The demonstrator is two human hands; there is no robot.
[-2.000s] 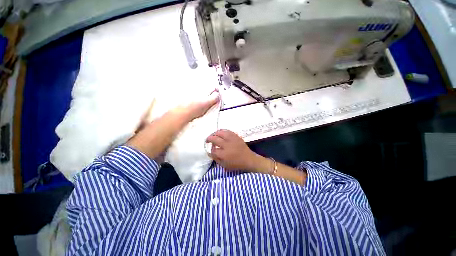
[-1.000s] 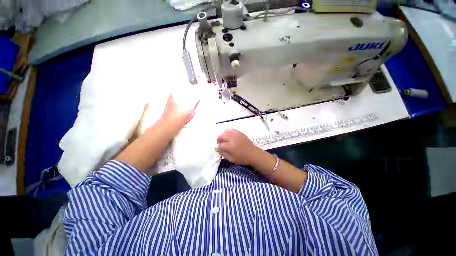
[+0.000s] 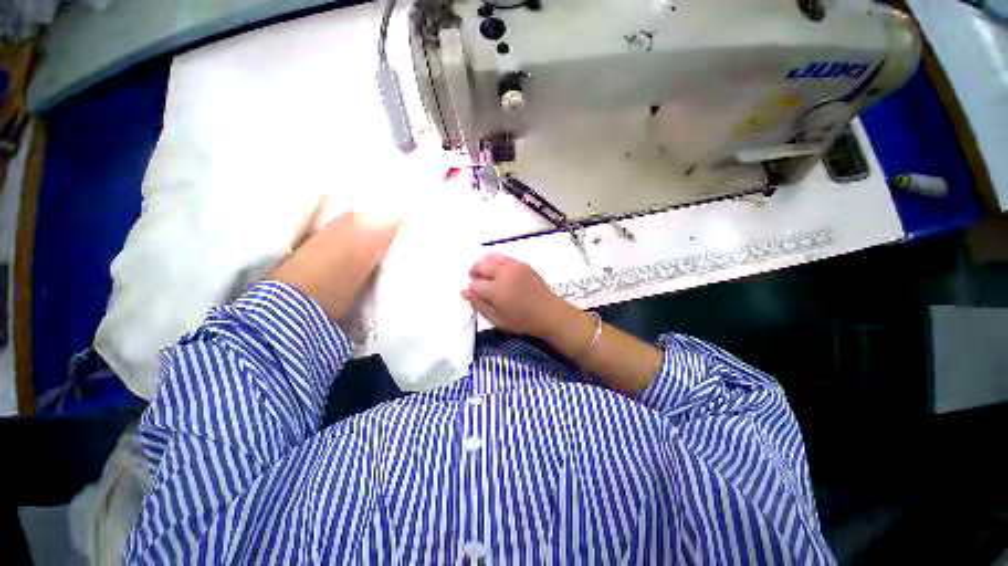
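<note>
A white garment piece point(image 3: 426, 299) lies over the left side of the table and runs up to the presser foot and needle point(image 3: 482, 175), its front part hanging over the table's front edge. Much of it is overexposed. My left hand point(image 3: 359, 245) lies on the cloth left of the needle; its fingers are washed out by glare and partly covered by cloth. My right hand point(image 3: 503, 293) pinches the cloth's right edge near the table's front. The sewing machine head point(image 3: 663, 88) stands behind, with a dark metal folder or edge guide point(image 3: 539, 206) right of the needle.
A lamp stick point(image 3: 395, 108) hangs left of the needle. A printed ruler scale point(image 3: 707, 263) runs along the front table edge. Blue trays flank the table at left point(image 3: 83, 221) and right point(image 3: 923, 133); a small pale cylinder point(image 3: 921, 185) lies in the right one. A cream bundle point(image 3: 105, 503) is at lower left.
Since one second ago, my right hand has moved slightly up and left with the cloth edge. My left hand's fingers show less. The camera view has shifted, with the machine head higher in the picture.
</note>
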